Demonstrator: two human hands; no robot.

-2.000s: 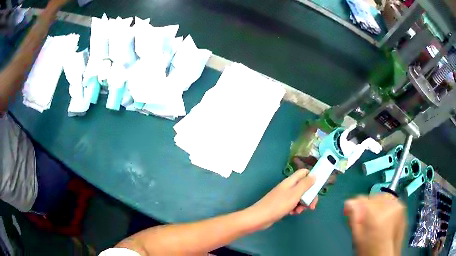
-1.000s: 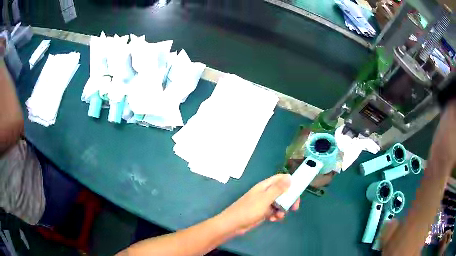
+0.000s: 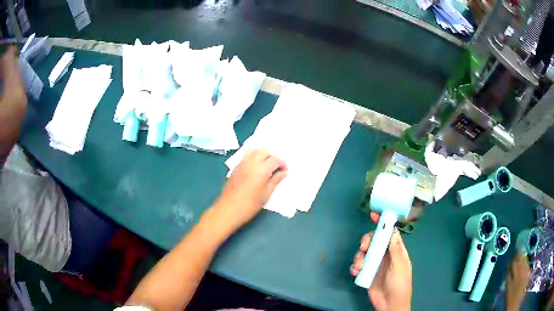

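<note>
My right hand (image 3: 392, 270) holds a turquoise handheld unit (image 3: 392, 194) by its handle, with the drum head up, in front of the press base (image 3: 413, 167). The head's dark centre is not visible. My left hand (image 3: 252, 185) is over the lower left part of the fanned white sheets (image 3: 310, 136), fingers bent. Whether it pinches a sheet cannot be told. The green and grey press (image 3: 468, 121) stands at the right.
White-wrapped bundles (image 3: 182, 91) with turquoise handle ends lie left of the sheets. Unwrapped units (image 3: 480, 249) lie right of the press, where another person's hand (image 3: 518, 282) shows. A crumpled white piece (image 3: 446, 173) is by the press. Another white stack (image 3: 79, 109) lies far left.
The unit has passed from my left hand to my right, turned, and left the press base. My left hand has moved left to the sheets. My right hand is off the lever.
</note>
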